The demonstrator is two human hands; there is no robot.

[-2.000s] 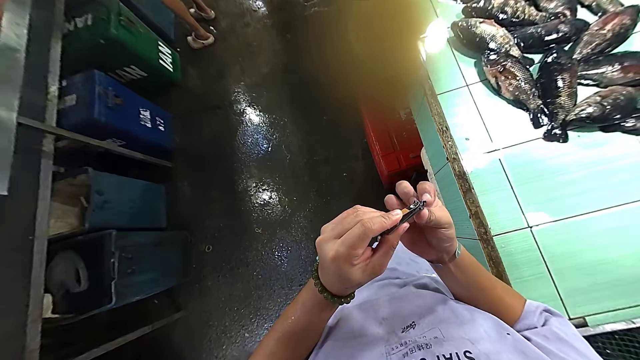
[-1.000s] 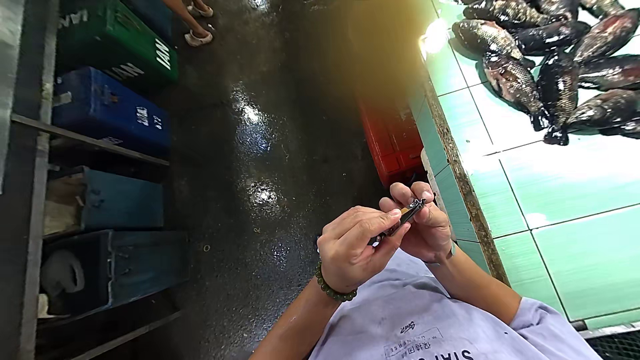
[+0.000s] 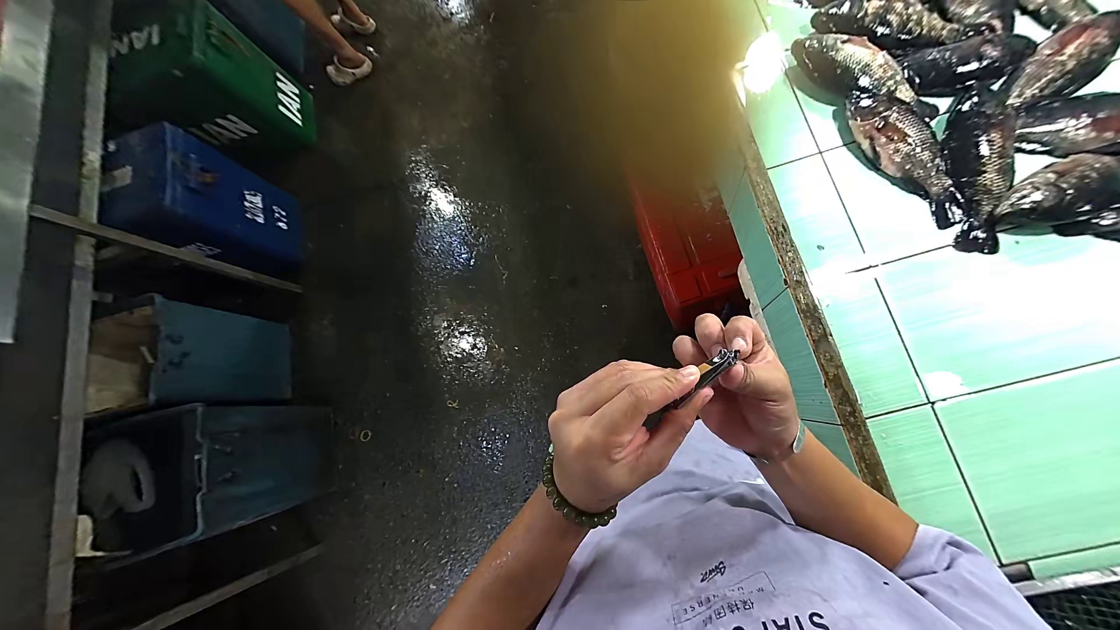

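My left hand [image 3: 617, 429], with a bead bracelet at the wrist, grips a small dark tool [image 3: 713, 372] between thumb and fingers. The tool resembles a nail clipper, and a yellowish-brown strip shows on it. Its far end points up and right and meets the fingertips of my right hand [image 3: 752, 381]. The right fingers are bent, the thumb close under the tip; whether they pinch the tool or only touch it cannot be told. A band circles the right wrist. Both hands are in front of the light shirt [image 3: 700, 542].
Several dark whole fish [image 3: 980, 149] lie on the green tiled counter [image 3: 1015, 315] at right. A red container [image 3: 687, 236] stands beside it. Shelves at left hold green [image 3: 236, 79], blue [image 3: 201, 201] and grey-blue bins [image 3: 219, 350]. A person's feet [image 3: 350, 52] show on the wet floor [image 3: 446, 262].
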